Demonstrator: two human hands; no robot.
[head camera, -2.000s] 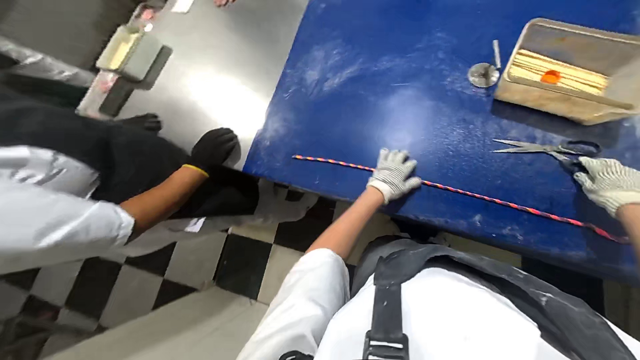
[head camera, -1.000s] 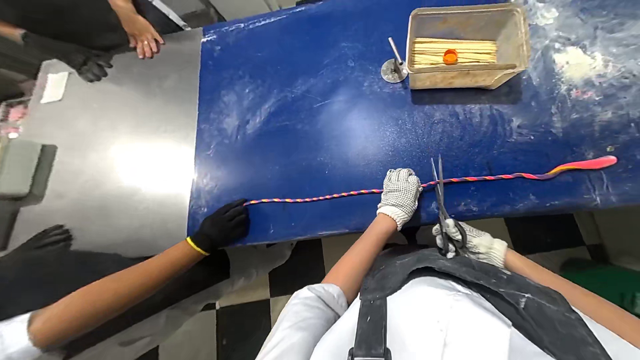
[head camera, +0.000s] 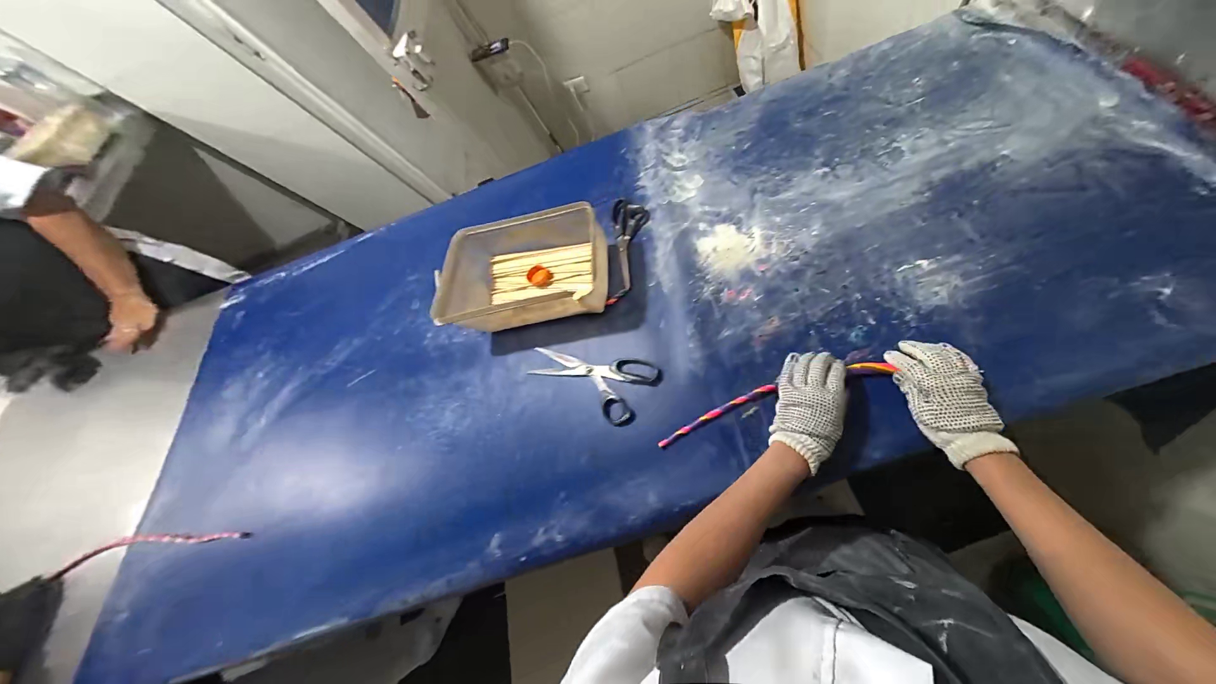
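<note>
On the blue table, a short twisted rope of pink, purple and yellow, candy-like (head camera: 719, 414), runs under both of my gloved hands. My left hand (head camera: 809, 404), in a white dotted knit glove, lies flat over its middle. My right hand (head camera: 943, 391), gloved alike, rests palm down over the thicker orange and yellow end, which is mostly hidden. Scissors with black handles (head camera: 598, 372) lie spread apart to the left of my hands. A separate pink twisted rope (head camera: 185, 538) trails off the table's left side to a black-gloved hand of another person (head camera: 28, 608).
A plastic bin (head camera: 465, 275) holds thin sticks and a small orange object. Another pair of scissors (head camera: 624, 237) leans at its right side. White powder (head camera: 730, 249) dusts the blue table (head camera: 380, 494). A co-worker's bare hand (head camera: 131, 318) is at the upper left, by a metal table (head camera: 57, 456).
The long rope is now in two separate pieces. My right hand has let go of the scissors, which lie on the table. The black-gloved hand has moved left with one piece. The view has swung right.
</note>
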